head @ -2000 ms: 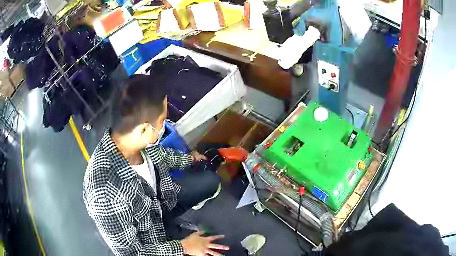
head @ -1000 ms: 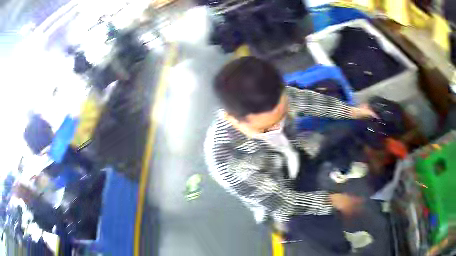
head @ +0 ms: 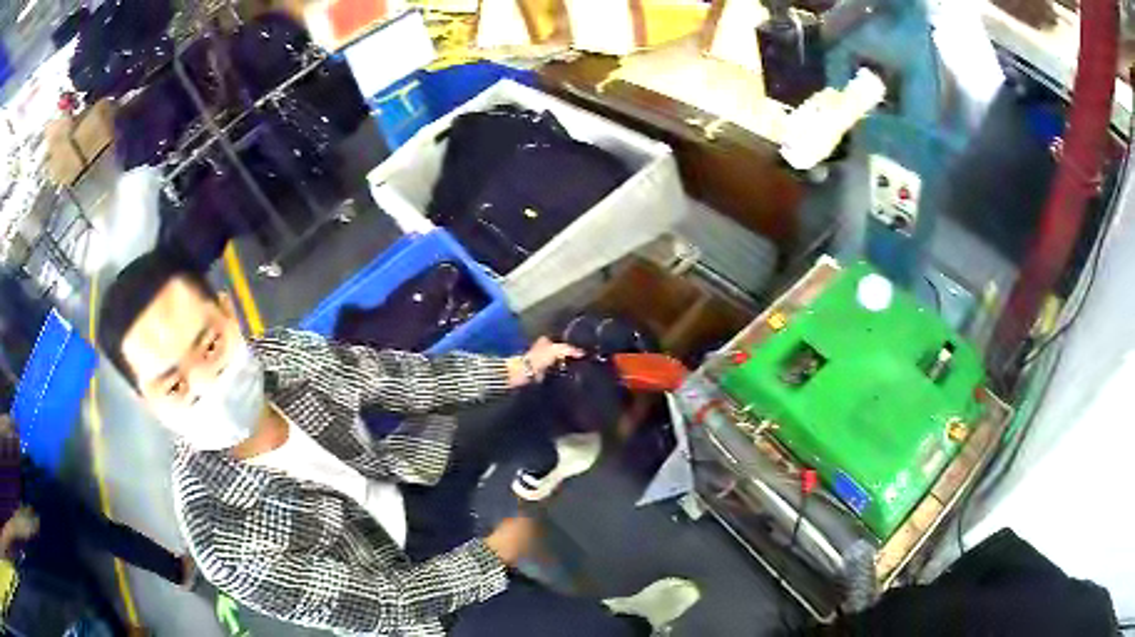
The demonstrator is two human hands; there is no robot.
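Note:
Neither of my hands is in the picture. A green-topped machine (head: 859, 386) stands nearest in front of me, right of centre, with openings in its top and a hose and cables along its near side. A black fabric heap (head: 1008, 591) lies at the bottom right edge, cut off by the picture's rim. An orange-red object (head: 650, 371) is at the machine's left side. No scissors show.
A person in a checked jacket (head: 336, 485) and mask is low at left, one hand by dark material. Behind are a blue crate (head: 498, 330) and white bin (head: 660, 187), both holding dark pieces. A blue column (head: 899, 187) and red post (head: 1077, 174) stand behind the machine.
The view swung left, then back right. The person's masked face is now turned up towards me. The blue crate shows more fully than two seconds ago.

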